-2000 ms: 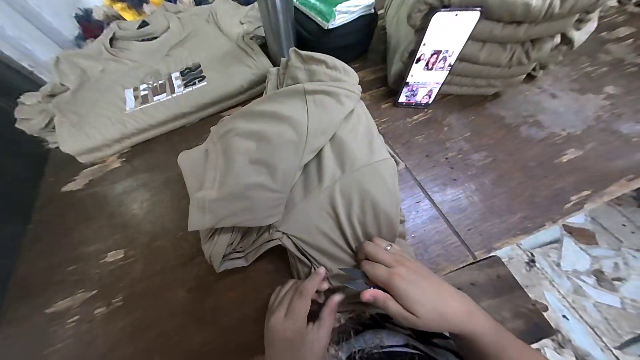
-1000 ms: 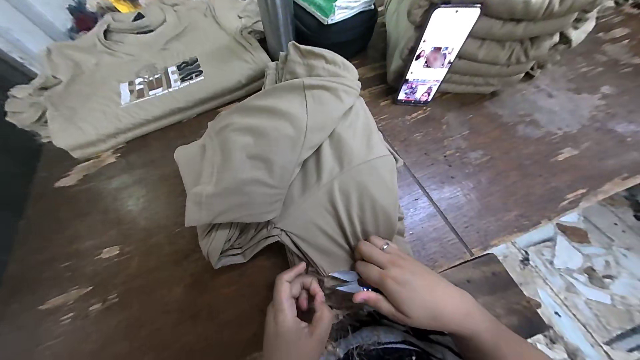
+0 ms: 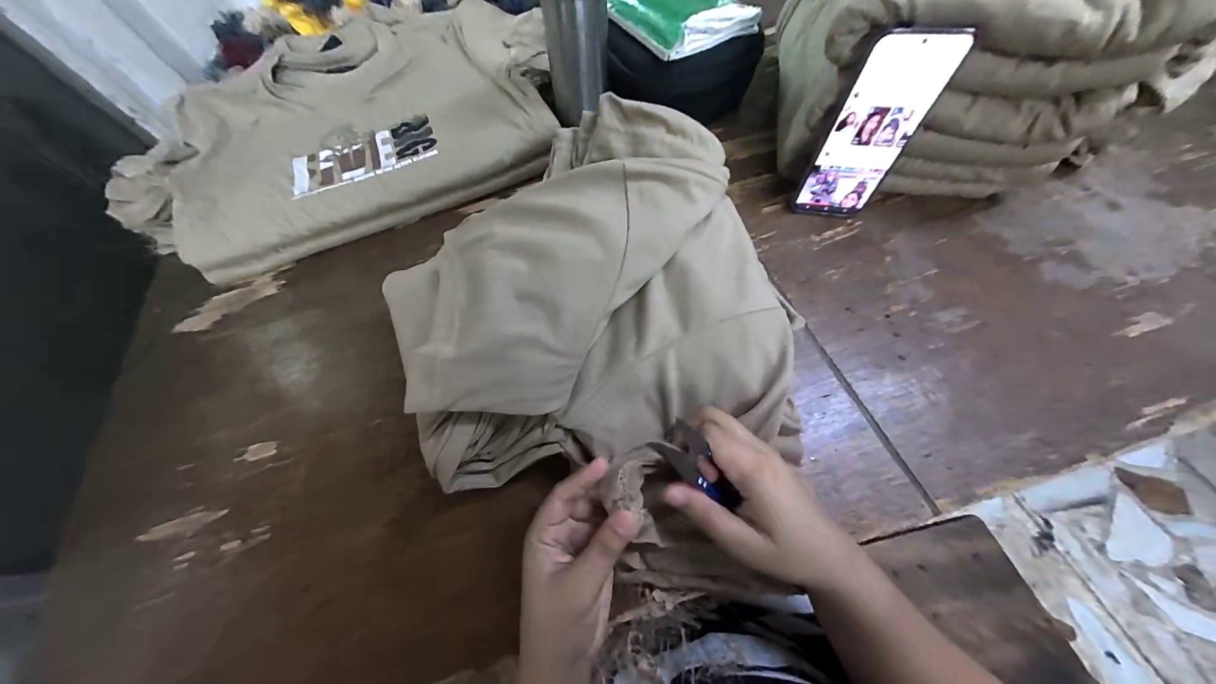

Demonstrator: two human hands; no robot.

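A khaki knit garment (image 3: 589,285) lies bunched on the worn wooden table. Its seam edge is pinched between the thumb and fingers of my left hand (image 3: 575,546), low in the middle of the view. My right hand (image 3: 760,503) is closed around small thread snips (image 3: 689,461) with dark blades and a blue part. The blades are spread apart and point left, just above the pinched edge. Part of the snips is hidden by my fingers.
A printed khaki T-shirt (image 3: 361,171) lies at the back left. A metal tumbler (image 3: 575,57) and a black item with a green-and-white packet (image 3: 679,24) stand behind. A lit phone (image 3: 883,123) leans on folded khaki garments (image 3: 1016,114). Scraps (image 3: 1130,532) cover the floor at right.
My left hand now pinches the garment's seam edge, where a second ago its fingers were curled beside the fabric. The snips have swung to point more upward and left.
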